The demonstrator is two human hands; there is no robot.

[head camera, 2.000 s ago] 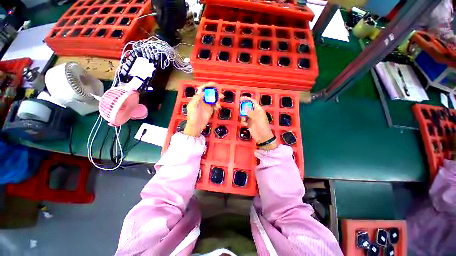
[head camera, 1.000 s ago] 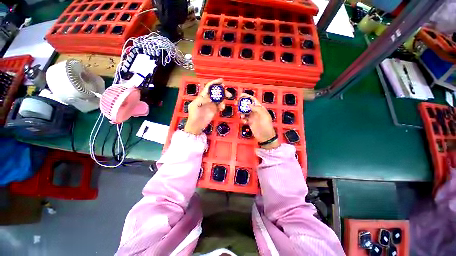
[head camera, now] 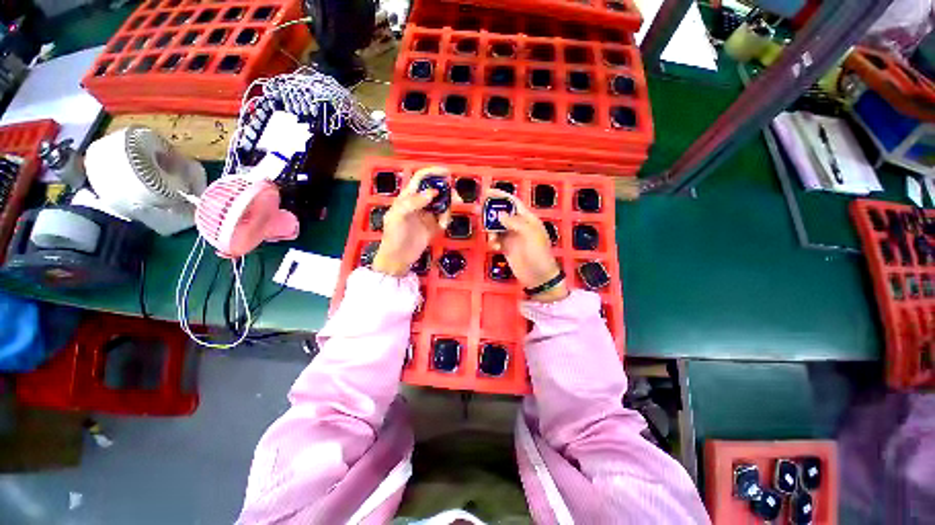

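Note:
My left hand [head camera: 410, 228] holds a smartwatch [head camera: 436, 193] above the work tray, its screen mostly dark with a faint lit part and the thumb at its edge. My right hand [head camera: 526, 246] holds a second smartwatch [head camera: 499, 213], its screen dark with white marks. The red work tray [head camera: 457, 381] lies below both hands. Many of its pockets hold dark watches; two pockets in the middle are bare red. One watch in the tray, just below my right hand, shows a small red light.
Stacked red trays [head camera: 513, 138] stand behind the work tray, more at far left [head camera: 164, 101]. A pink fan [head camera: 238, 215], white fan [head camera: 144, 176], tape dispenser [head camera: 77, 246] and white cables [head camera: 308, 92] lie left. A side tray [head camera: 723, 487] with loose watches is low right.
Both watch screens have changed from colourful blue, to white icon grids, to mostly dark; the right one shows white marks. Both hands keep hold of their watches in nearly the same place.

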